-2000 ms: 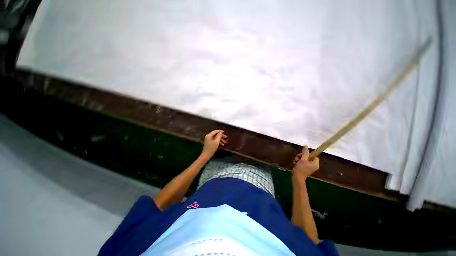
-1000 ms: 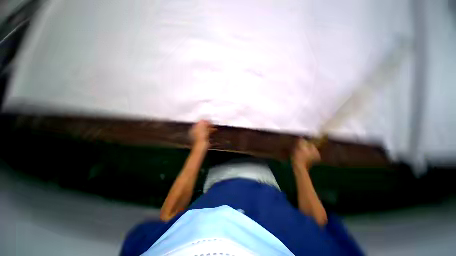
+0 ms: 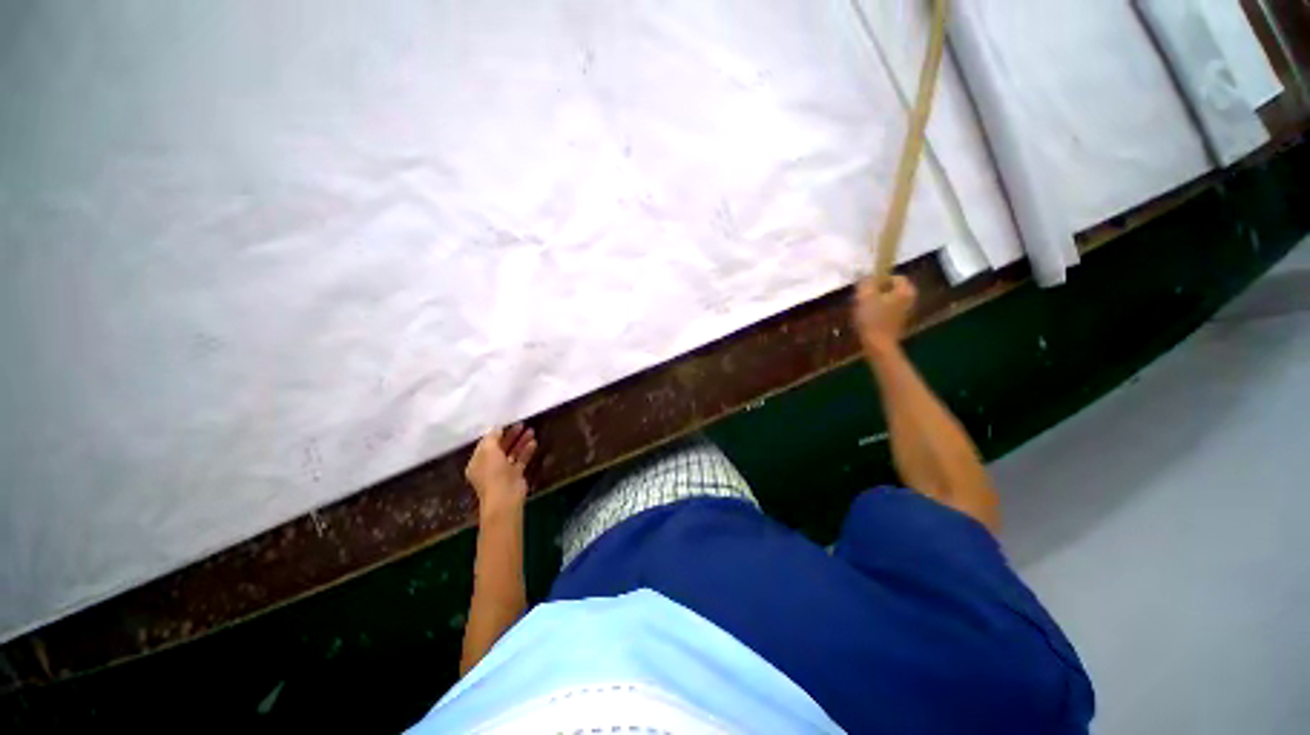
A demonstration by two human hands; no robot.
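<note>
A large wrinkled white sheet (image 3: 474, 201) with faint dark marks covers most of the table, its near edge beside the dark-brown table edge (image 3: 675, 391). My right hand (image 3: 884, 309) is closed around the near end of a long wooden ruler (image 3: 914, 144), which points away over the sheet's right part. My left hand (image 3: 500, 462) is at the sheet's near edge. Its fingers are curled by the border, and whether they pinch the sheet cannot be told.
Long white folds or rolls (image 3: 1013, 172) lie to the right of the sheet, with ends over the table edge. A green area (image 3: 1121, 295) specked with scraps runs below the edge. Pale floor (image 3: 1192, 503) is at the lower right.
The view has turned, so the table edge now slopes up to the right and more white folds show. My right hand still holds the ruler, now more upright in view. My left hand remains near the edge.
</note>
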